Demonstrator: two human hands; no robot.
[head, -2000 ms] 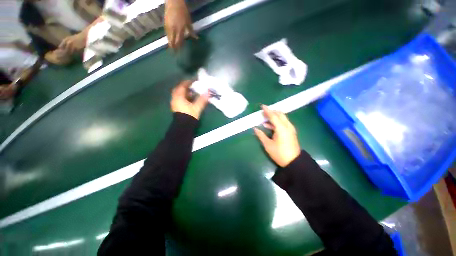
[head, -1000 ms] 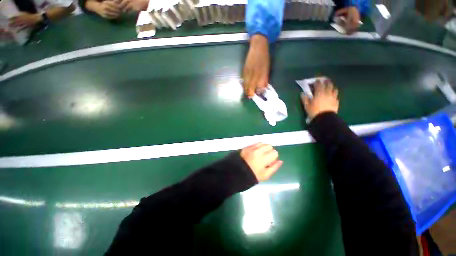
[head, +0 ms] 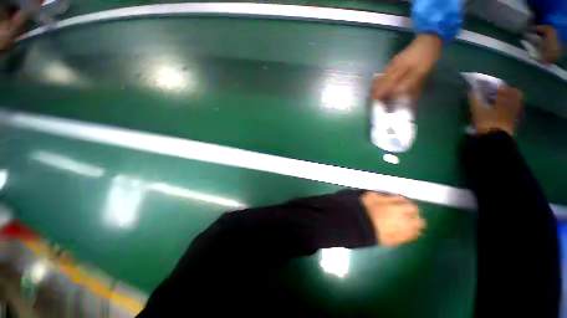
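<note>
My left hand lies on the green surface just in front of the white strip, fingers curled, with nothing seen in it. My right hand is on the belt at the right, closed over a white pouch with a darker middle, which it partly hides. Another person's hand, in a blue sleeve, is on a second white pouch left of my right hand. Both pouches lie beyond the white strip. The hands are somewhat blurred.
A small white scrap lies just below the second pouch. White dividing strips cross the green bench. Another person's hand shows at the top right. A blue edge is cut off at the right. Yellow floor line at lower left.
The view has swung left, taking the blue tote almost out of view. My right hand has gone from beside the strip onto a pouch. My left hand has left the other pouch, now under the other person's hand.
</note>
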